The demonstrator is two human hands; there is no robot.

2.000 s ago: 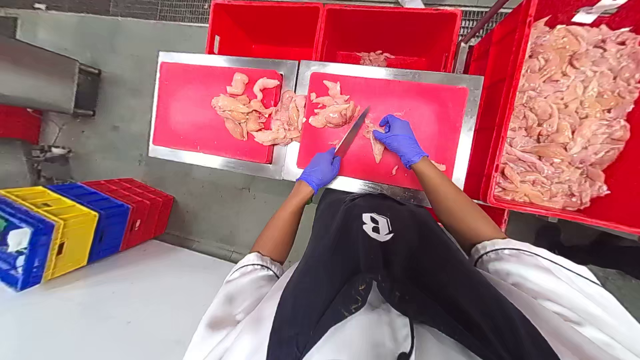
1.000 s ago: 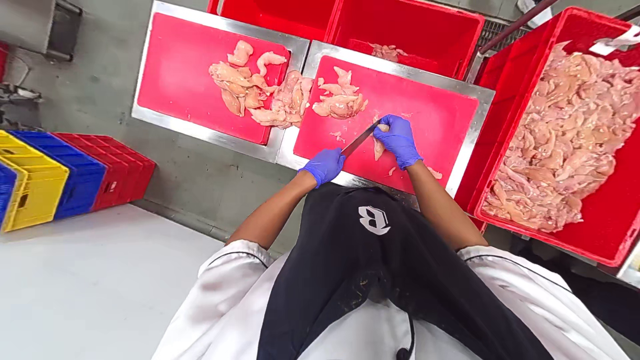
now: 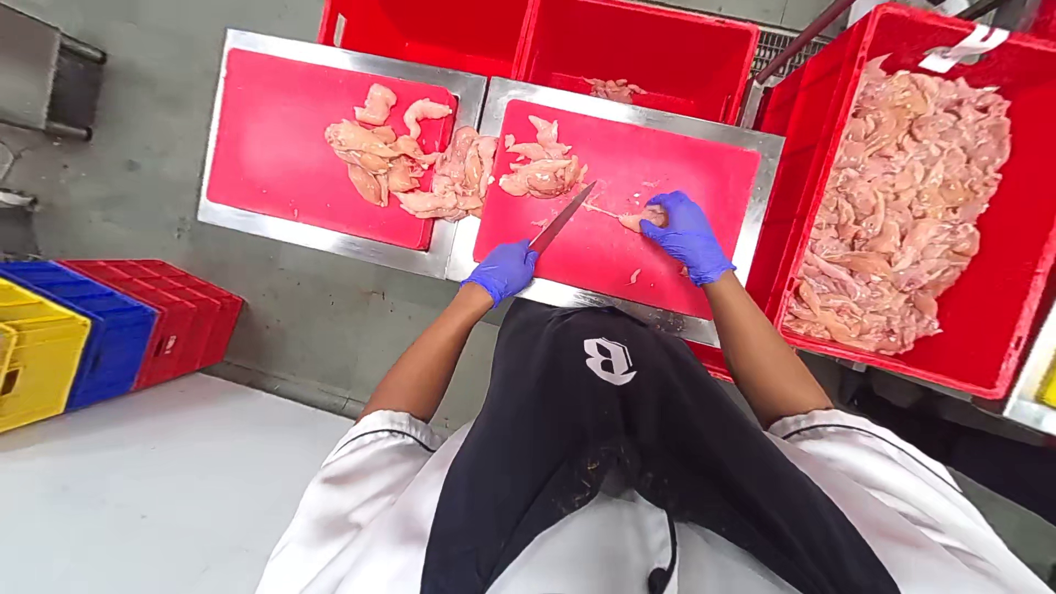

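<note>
My left hand (image 3: 505, 269), in a blue glove, grips the handle of a knife (image 3: 564, 218); its blade points up and right over the right red cutting board (image 3: 701, 165). My right hand (image 3: 686, 234), gloved too, has its fingers on a small piece of raw chicken (image 3: 642, 219) lying on that board, with a thin pale strand stretching left from it. The knife tip is left of this piece, apart from it. Raw chicken pieces (image 3: 543, 175) lie at the board's left side, and a larger pile (image 3: 379, 157) rests on the left red board (image 3: 272, 140) and across the metal edge between boards.
A large red crate (image 3: 1002, 313) full of raw chicken stands at the right. Behind the boards are red crates (image 3: 643, 41), one with some chicken inside. Yellow (image 3: 41, 355), blue (image 3: 111, 338) and red (image 3: 194, 322) crates stand at the lower left.
A second ago the knife blade reached to my right hand; now its tip is apart from that hand. My right hand has shifted rightward from the knife, with the chicken piece at its fingers.
</note>
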